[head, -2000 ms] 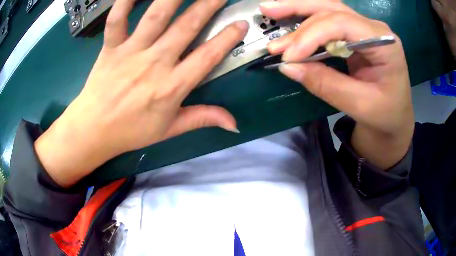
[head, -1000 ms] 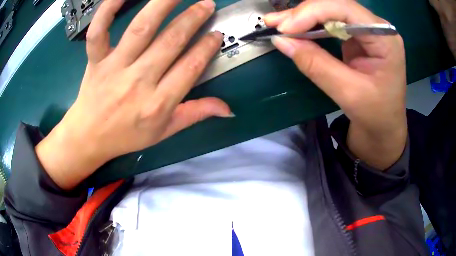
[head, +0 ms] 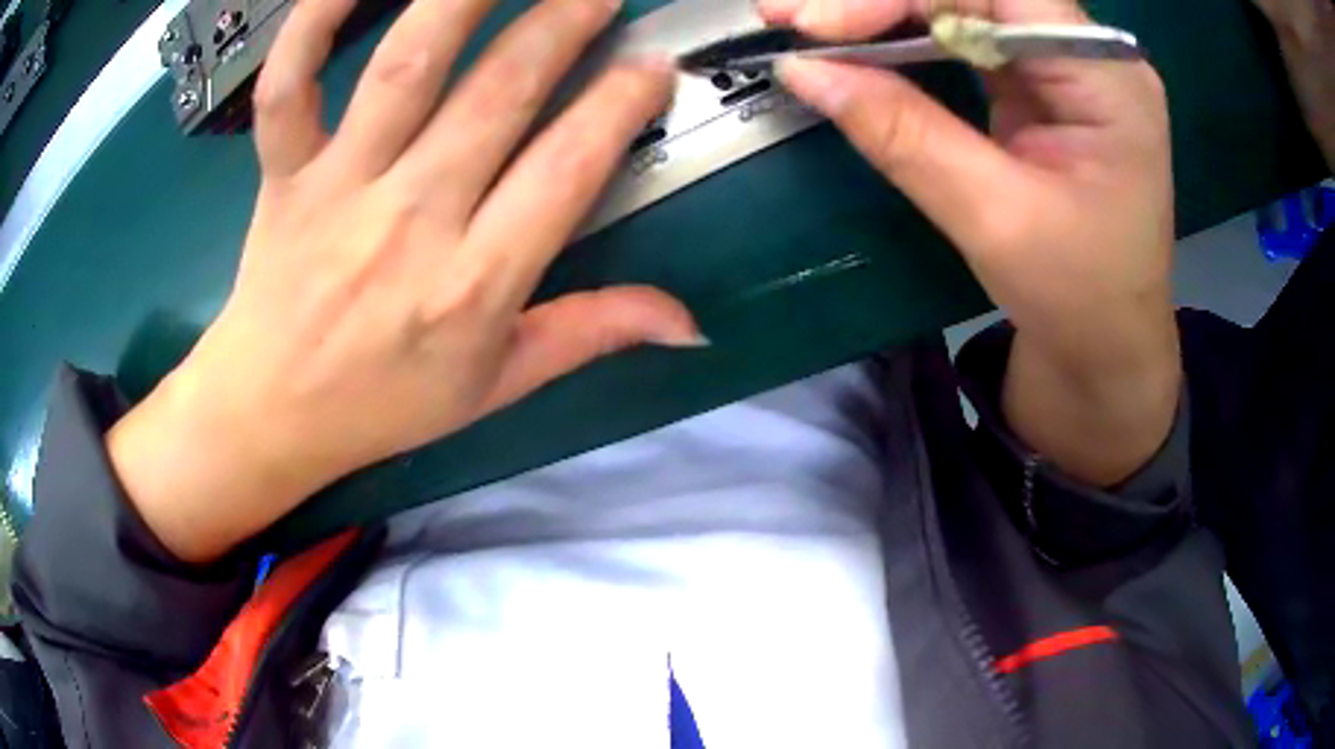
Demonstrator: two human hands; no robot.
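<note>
The silver four-station fixture plate (head: 703, 158) lies on the dark-green surface at the top centre, with small holes and slots in its face. My left hand (head: 395, 264) lies spread over the plate's left part, fingers apart, index fingertip near a slot. It hides much of the plate. My right hand (head: 1025, 161) holds the tweezers (head: 900, 53) like a pen, at the tan band. Their dark tips point left over the plate, close to my left index fingertip. The tips are blurred; whether they grip a component, I cannot tell.
A thick fixture block (head: 220, 66) lies at the upper left, beyond my left hand. Another fixture piece (head: 22, 73) shows at the far left edge. A white stripe (head: 73, 154) curves along the green surface. Another person's hand (head: 1307, 44) is at the upper right, with blue plastic (head: 1294, 223) below.
The tweezers have swung from the plate's near edge up over its face and then further left, to my left index fingertip. My left hand has shifted only slightly.
</note>
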